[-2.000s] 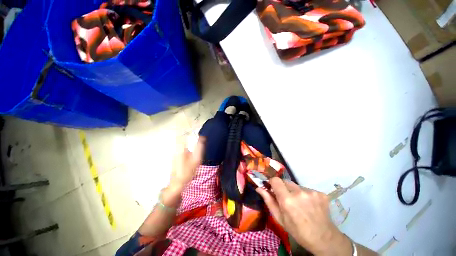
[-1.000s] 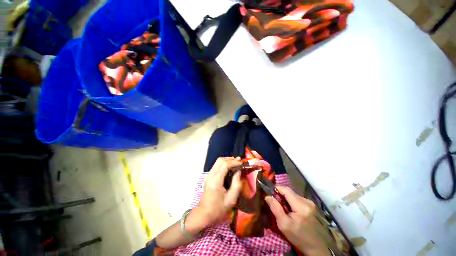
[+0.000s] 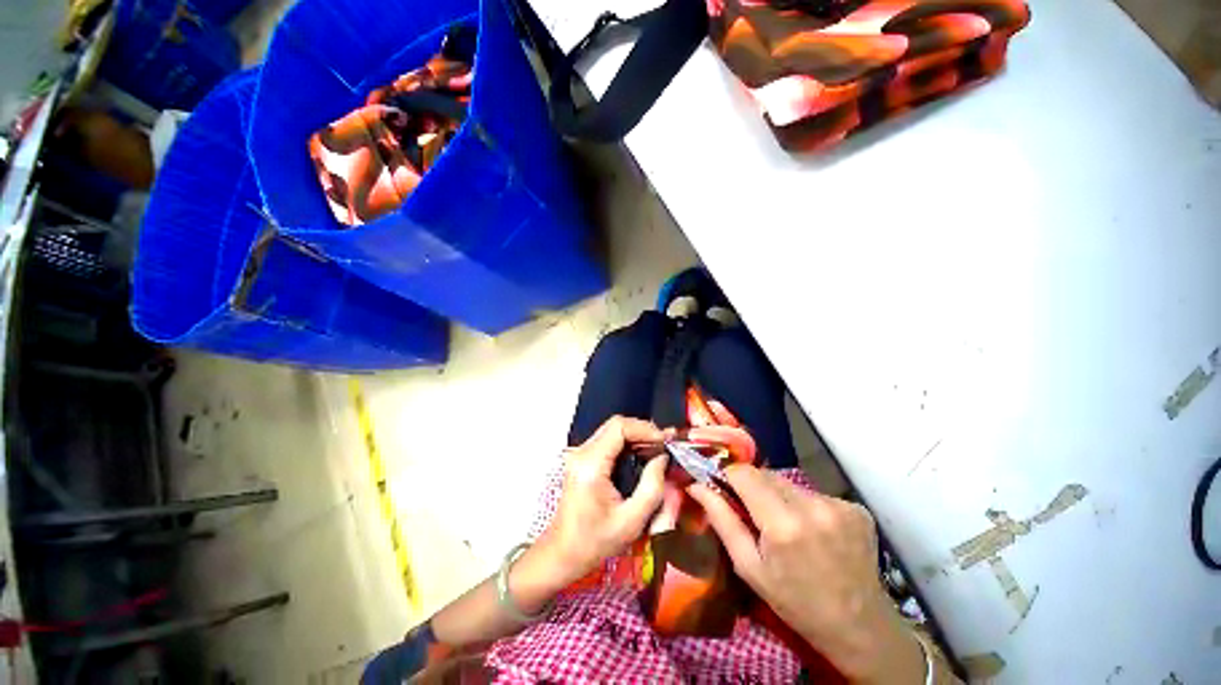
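Observation:
The orange, brown and pink patterned bag (image 3: 692,583) lies on my lap over the checked apron (image 3: 603,642). Its black webbing strap (image 3: 674,381) runs forward between my knees. My left hand (image 3: 605,498) pinches the bag's upper edge with thumb and fingers. My right hand (image 3: 806,551) holds the small silvery snips (image 3: 696,463), whose blades point left and touch or nearly touch the edge at my left fingertips. The snips' handles are mostly hidden in my right hand. Any thread is too fine to see.
The white table (image 3: 924,308) stands at the right with tape scraps (image 3: 991,539). A same-print bag (image 3: 870,67) lies at its far end, with a black strap (image 3: 643,80) hanging over the edge. Blue bins (image 3: 469,241) stand ahead left, one holding printed bags (image 3: 388,154). A black cord shows at the right edge.
My left hand has come in from the left and taken hold of the bag's edge. The snips have moved up to my left fingertips. The head view has shifted.

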